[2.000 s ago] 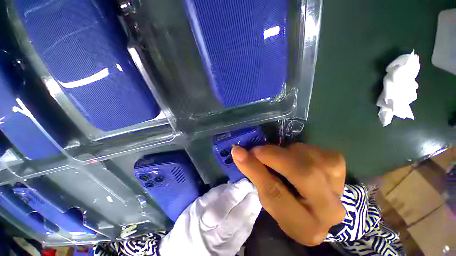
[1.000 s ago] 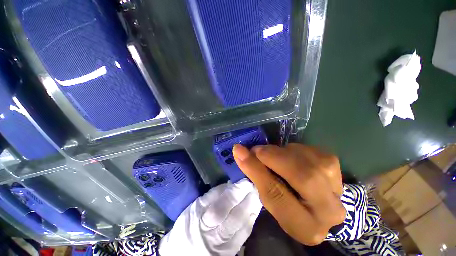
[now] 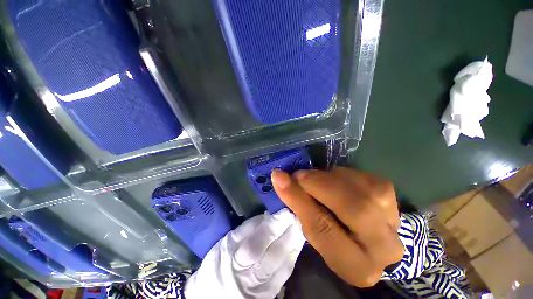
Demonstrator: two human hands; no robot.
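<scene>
A blue phone (image 3: 261, 170), back up with its camera end showing, is at the tray's right end in the lower row. My left hand (image 3: 250, 255), in a white glove, is closed around its near part, which it hides. My bare right hand (image 3: 345, 219) has curled fingers, with a fingertip at the phone's camera marks. Whether it pinches anything small is hidden. Another blue phone (image 3: 193, 215) lies left of it. The clear blister tray (image 3: 201, 149) holds several more phones, with larger-looking ribbed backs (image 3: 286, 64) in the upper row.
A crumpled white wipe (image 3: 468, 102) lies on the green mat (image 3: 421, 134) at the right. A pale, flat-looking object (image 3: 521, 49) is cut off by the right edge. Brown cardboard (image 3: 479, 228) shows below the mat at the lower right.
The tray and its phones appear slightly further left in the picture. Both hands stay in nearly the same place at the same phone. The white wipe has not visibly moved.
</scene>
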